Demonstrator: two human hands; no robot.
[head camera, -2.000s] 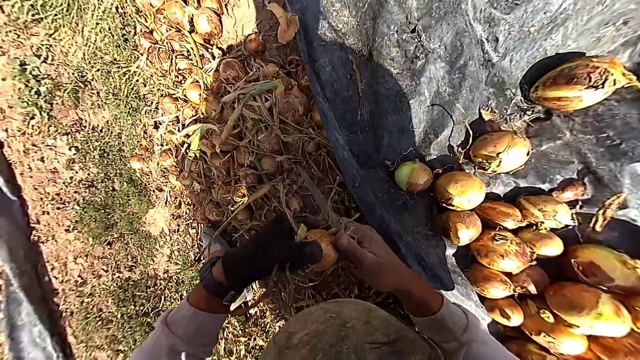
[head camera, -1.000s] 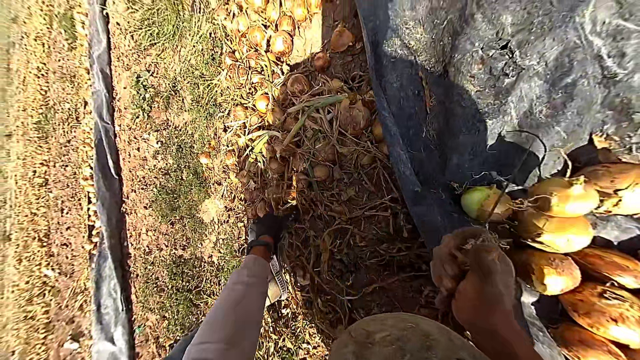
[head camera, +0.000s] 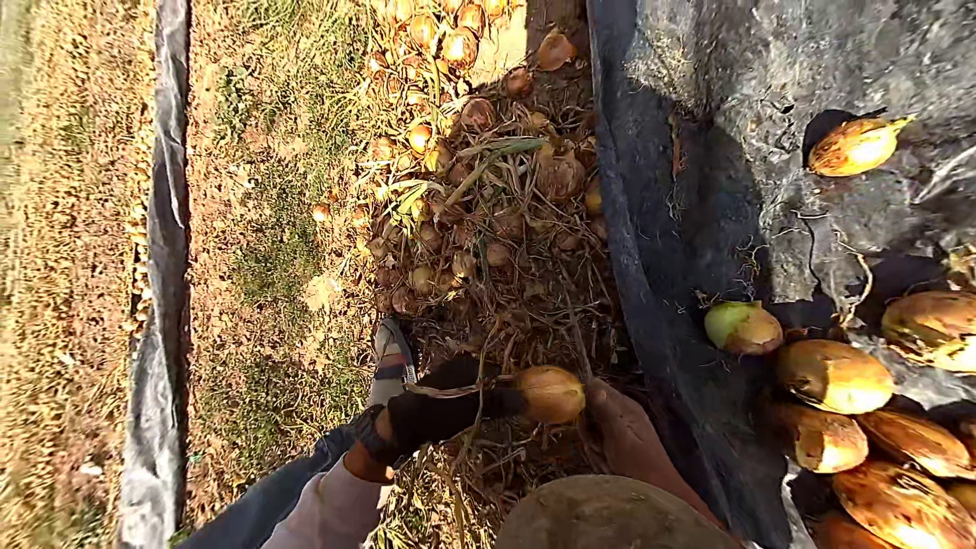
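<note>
My left hand (head camera: 450, 404), in a black glove, holds a yellow-brown onion (head camera: 550, 394) by its top end, with dry stem and leaves trailing from the glove. Close against the onion's right end is my right hand (head camera: 621, 427), bare and closed. A thin dark thing, perhaps a blade, shows above its fingers, too unclear to name for certain. Beyond both hands lies a heap of onions (head camera: 497, 254) with dry tops and roots. Several trimmed-looking onions (head camera: 835, 375) rest on a dark plastic sheet at the right.
The grey-black plastic sheet (head camera: 679, 252) runs along the right of the onion heap, its edge folded. A lone onion (head camera: 858, 146) lies farther up on it. Grass and soil (head camera: 267, 229) stretch to the left, up to another sheet strip (head camera: 164, 252). A rounded, dusty surface (head camera: 610, 515) is close below me.
One second ago my left hand was reaching into the heap and my right was by the sheet's onions. Now both hands are together at an onion in my left hand.
</note>
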